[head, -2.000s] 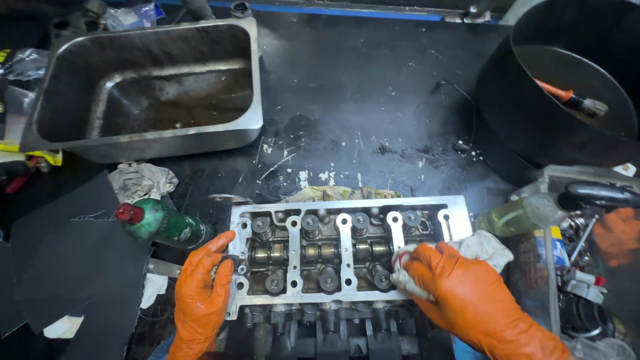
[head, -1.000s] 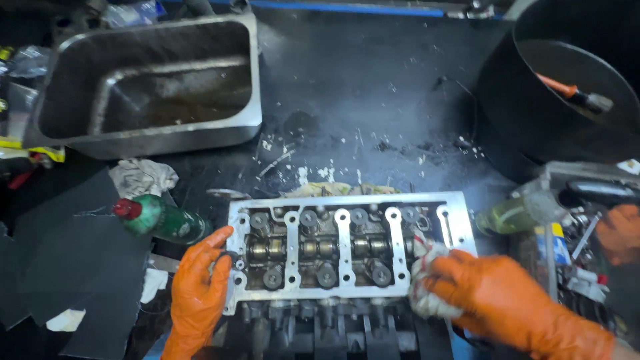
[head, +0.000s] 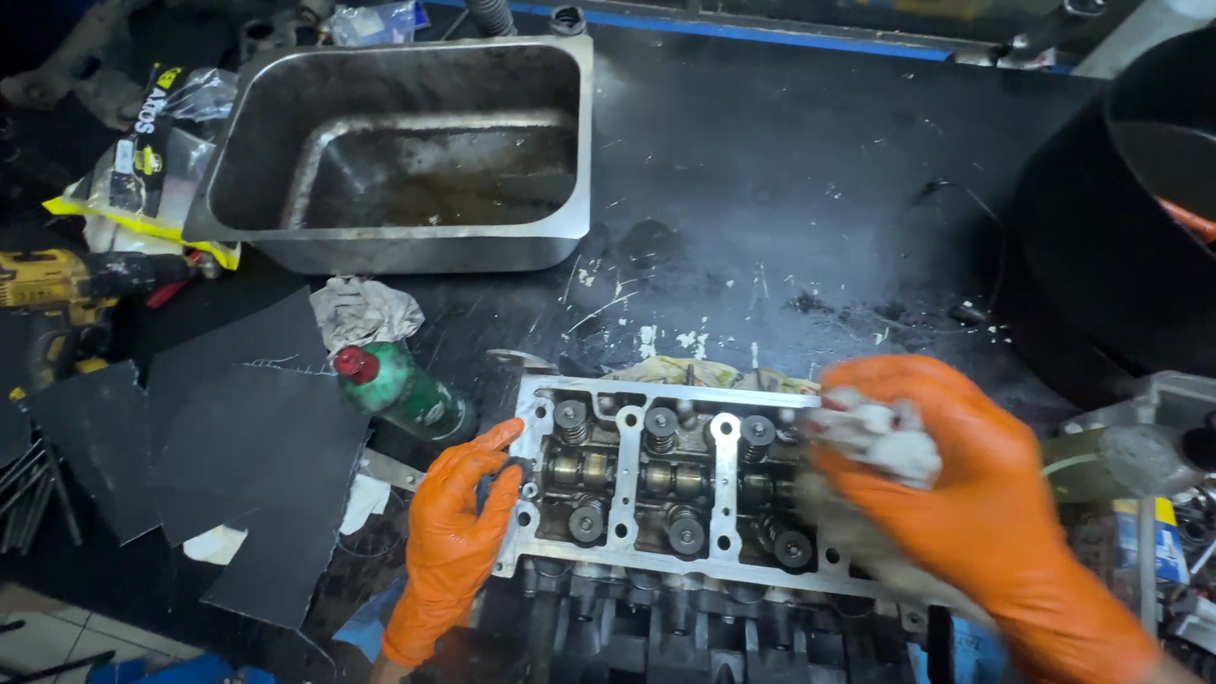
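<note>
An aluminium engine cylinder head with valve springs and a camshaft lies across the near middle, above dark engine parts. My left hand, in an orange glove, rests at its left end, thumb and fingers around a small dark part whose kind I cannot tell. My right hand, also orange-gloved and partly blurred, grips a crumpled white rag over the right end of the cylinder head and hides much of that end.
A steel pan with dark residue stands at the back left. Nearby are a green bottle, a crumpled cloth and a yellow cordless drill. A large black tub and a clear bottle stand at the right.
My right hand has moved up with the rag from the lower right of the cylinder head towards its upper edge. My left hand has stayed at the left end.
</note>
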